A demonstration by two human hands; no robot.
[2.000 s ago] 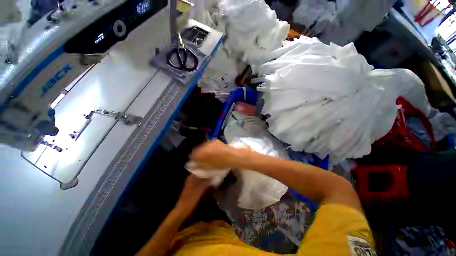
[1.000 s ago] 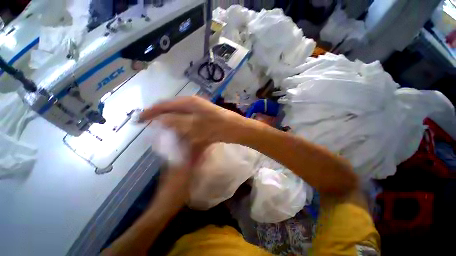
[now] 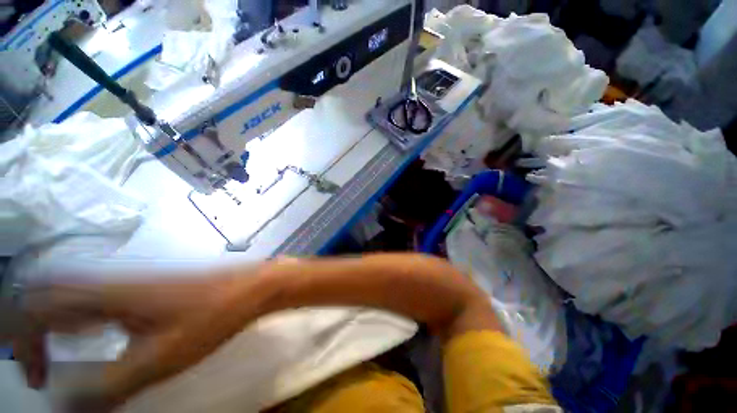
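My right hand (image 3: 105,314) is at the lower left, badly blurred, with its forearm stretched across the picture in front of the table. White cloth shows between its fingers, and a white garment piece (image 3: 323,347) spreads below the forearm over my lap. A second blurred skin-coloured shape at the bottom left corner may be my left hand; its fingers cannot be made out. The white JACK sewing machine (image 3: 267,117) stands ahead, its needle end (image 3: 218,165) over the lit bed, with no cloth under the foot.
A loose white cloth heap (image 3: 65,185) lies on the table at left. Black-handled scissors (image 3: 410,114) lie in a grey tray (image 3: 388,121) at the table edge. A blue-rimmed container (image 3: 461,206) holds white cloth. A large white pile (image 3: 638,218) stands at far right.
The view has swung left, bringing the left cloth heap into sight. My right hand has moved from near the table edge to the lower left, and the garment piece now spreads below the forearm.
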